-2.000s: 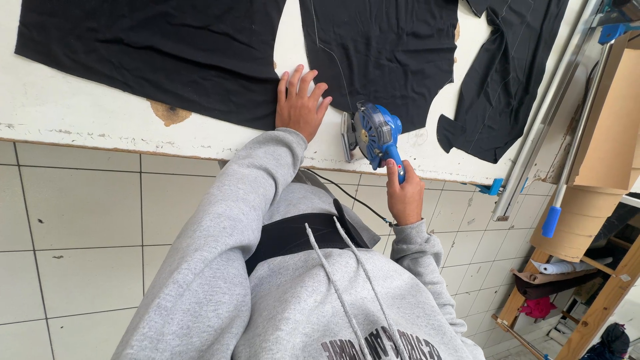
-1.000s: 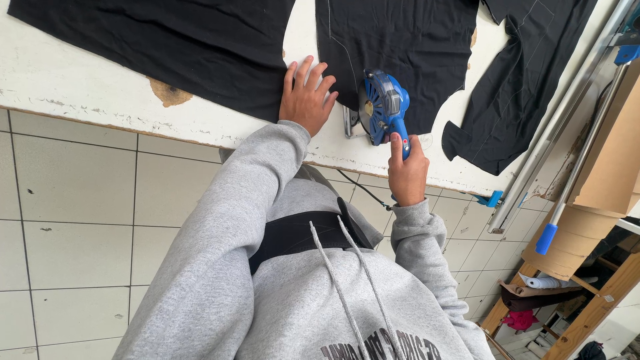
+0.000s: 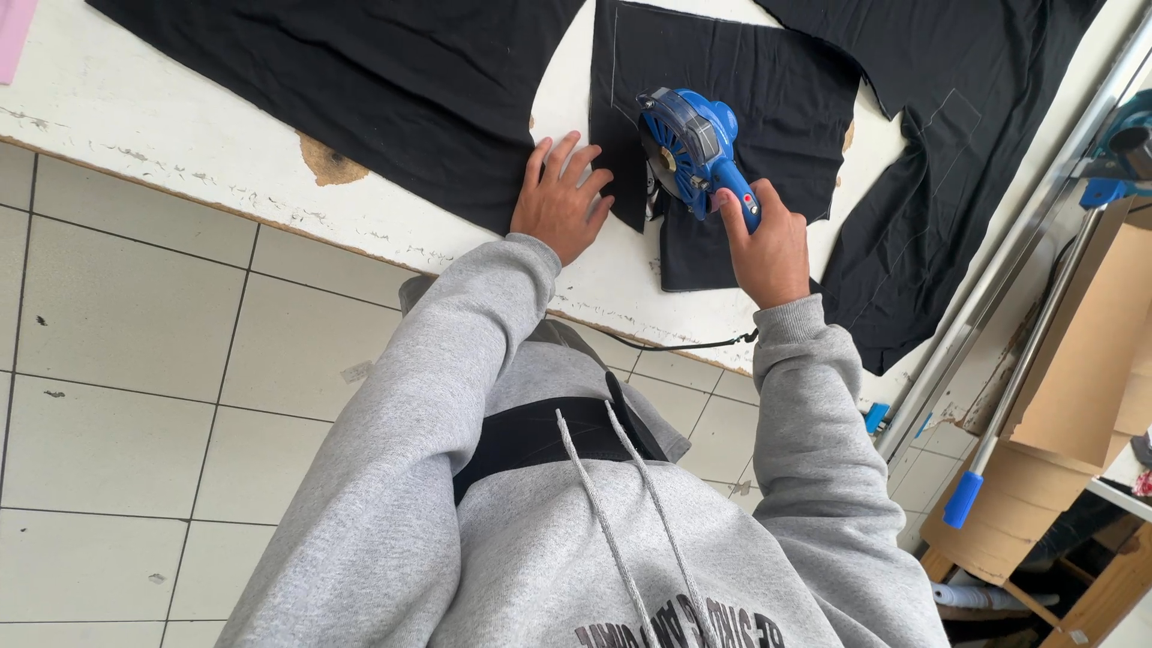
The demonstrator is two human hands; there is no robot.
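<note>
My right hand (image 3: 772,247) grips the handle of a blue electric rotary fabric cutter (image 3: 691,144). The cutter's round blade stands in the middle piece of black fabric (image 3: 765,72), with a cut edge open below it and fabric on both sides. Spread flat, my left hand (image 3: 562,193) rests at the corner of the large left piece of black fabric (image 3: 387,90), its fingertips close to the middle piece. Thin chalk-like lines show on the middle piece and on the right piece of black fabric (image 3: 936,180). A black cord (image 3: 684,346) hangs along the table edge.
The white table (image 3: 432,225) has a worn front edge and a chipped brown patch. Metal rails (image 3: 1017,234) run along the right end. Beyond them are a rod with a blue grip (image 3: 963,499), brown cardboard (image 3: 1080,351) and a wooden shelf (image 3: 1102,585). Pale floor tiles (image 3: 126,306) lie below.
The cutter in my right hand has moved away from my body, farther into the middle fabric, and a cut now shows behind it. My left hand stays spread at the left fabric's corner.
</note>
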